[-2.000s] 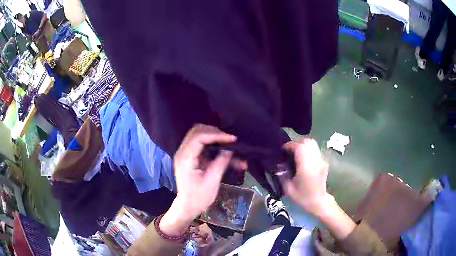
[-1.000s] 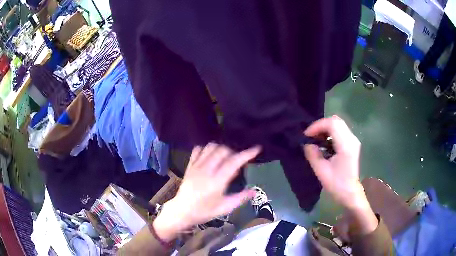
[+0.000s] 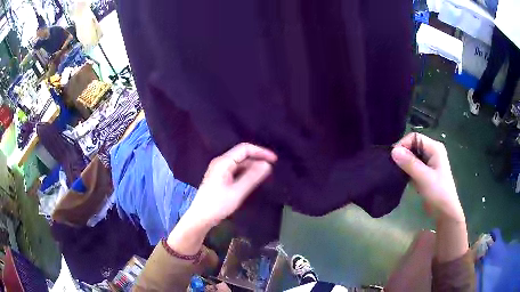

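The dark purple-black garment (image 3: 273, 74) fills the middle of the view and hangs down from above. My left hand (image 3: 236, 177) pinches its lower part with thumb and fingers at the centre. My right hand (image 3: 425, 165) pinches the cloth near its lower right side. The lower edge between and below my hands hangs in loose folds. A narrow dark length of cloth hangs below my left hand. Something small and dark shows among my right fingers; I cannot tell clearly what it is.
Light blue garments (image 3: 149, 182) lie heaped at the left. An open box (image 3: 249, 268) stands below my left hand. Brown cloth or card (image 3: 411, 265) and more blue cloth (image 3: 500, 265) are at the lower right. A person's legs (image 3: 495, 77) show at the upper right on the green floor.
My right hand has moved right, and my left hand has gone from spread fingers to a pinch on the cloth. The lower part of the garment is now spread wider between them.
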